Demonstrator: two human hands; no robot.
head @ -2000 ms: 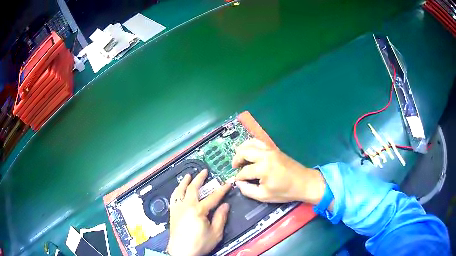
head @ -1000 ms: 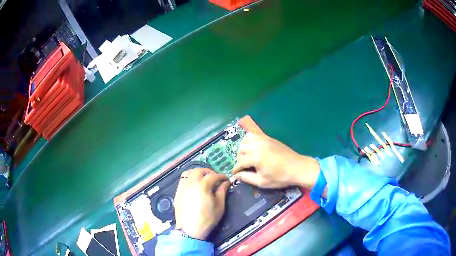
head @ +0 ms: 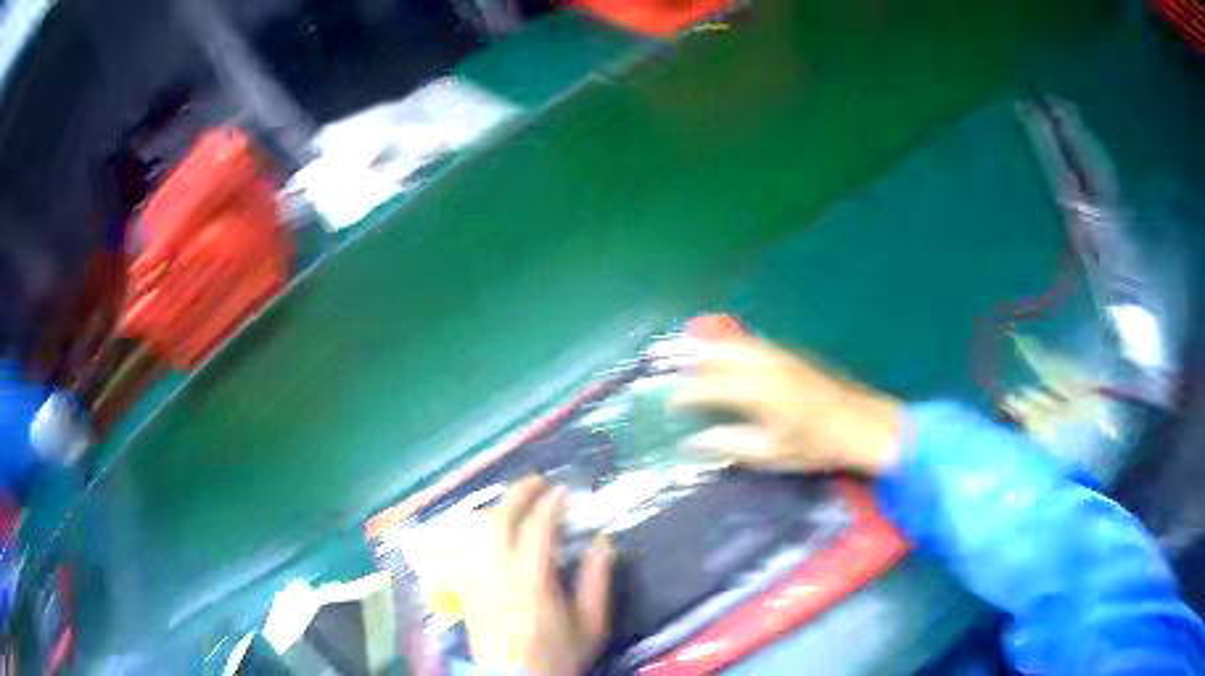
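The open laptop base unit lies on a red-orange tray in front of me. The frame is heavily blurred. My left hand is over the left part of the base with its fingers spread. My right hand is over the green board at the upper right of the base, fingers apart. I see nothing held in either hand, but blur hides small things at the fingertips.
Black strips on white sheets lie at lower left. Red-orange trays are stacked at far left beside white papers. A long narrow part and a thin red lead lie at right. A blue sleeve shows at the left edge.
My hands have moved apart from their meeting point on the base. My left hand's fingers have spread. The whole view has shifted, with the bench scene moving right in the picture.
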